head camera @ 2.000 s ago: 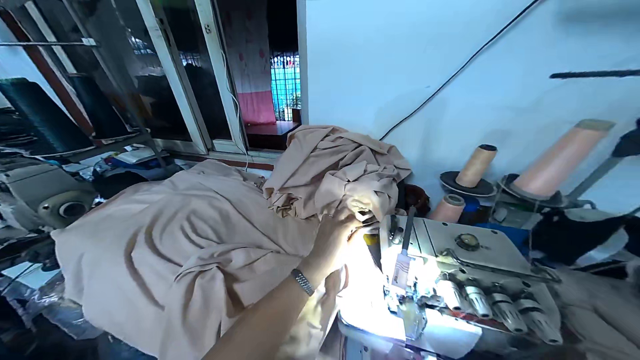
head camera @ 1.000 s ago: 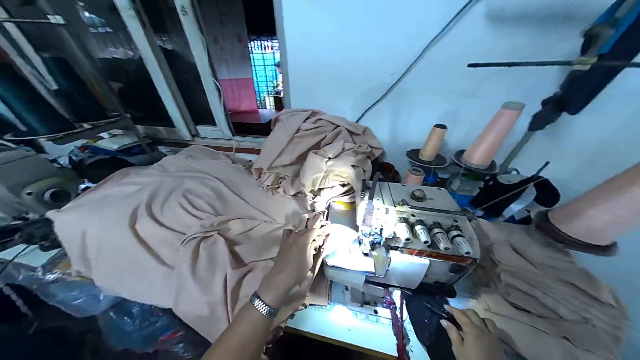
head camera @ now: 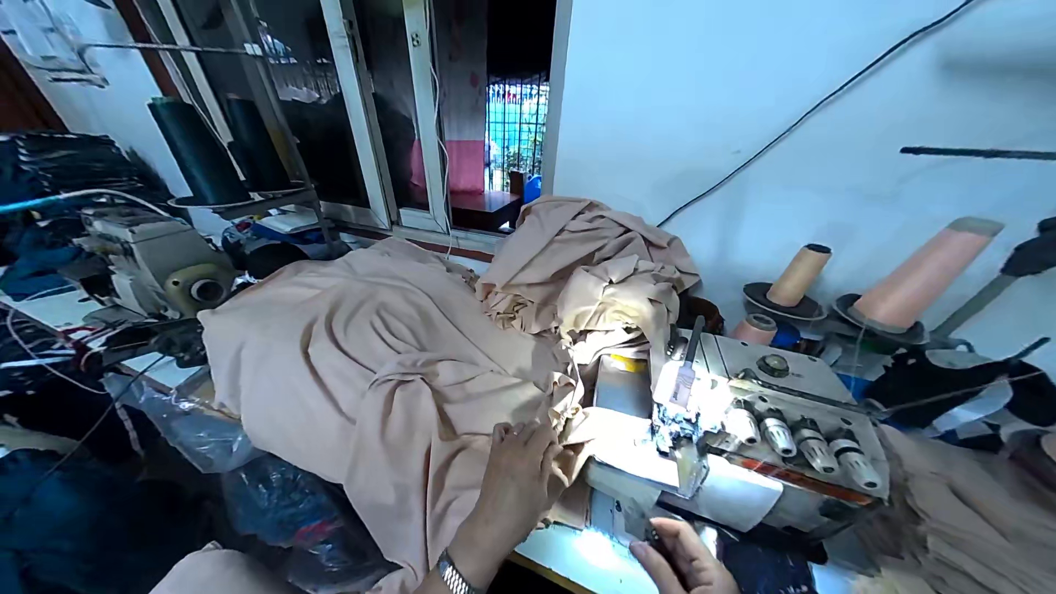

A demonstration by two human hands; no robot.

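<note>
My left hand (head camera: 520,470), with a metal watch on the wrist, rests on beige fabric (head camera: 412,346) with its fingers at the fabric's gathered edge. This fabric spreads over the table left of an overlock sewing machine (head camera: 792,388), and more lies bunched behind the machine's lit needle area. My right hand (head camera: 685,561) is low in the view, in front of the machine's front cover. Its thumb and fingers are close together around a small dark thing, too unclear to name.
Thread cones (head camera: 928,272) stand behind the machine on the right. Another sewing machine (head camera: 165,264) and dark green cones (head camera: 198,153) are at the left. Clear plastic bags (head camera: 289,503) hang below the table edge. More beige fabric (head camera: 973,511) lies at the far right.
My right hand, out of view two seconds ago, was at dark cloth below the machine one second ago and now is near the front cover. My left hand remains on the fabric.
</note>
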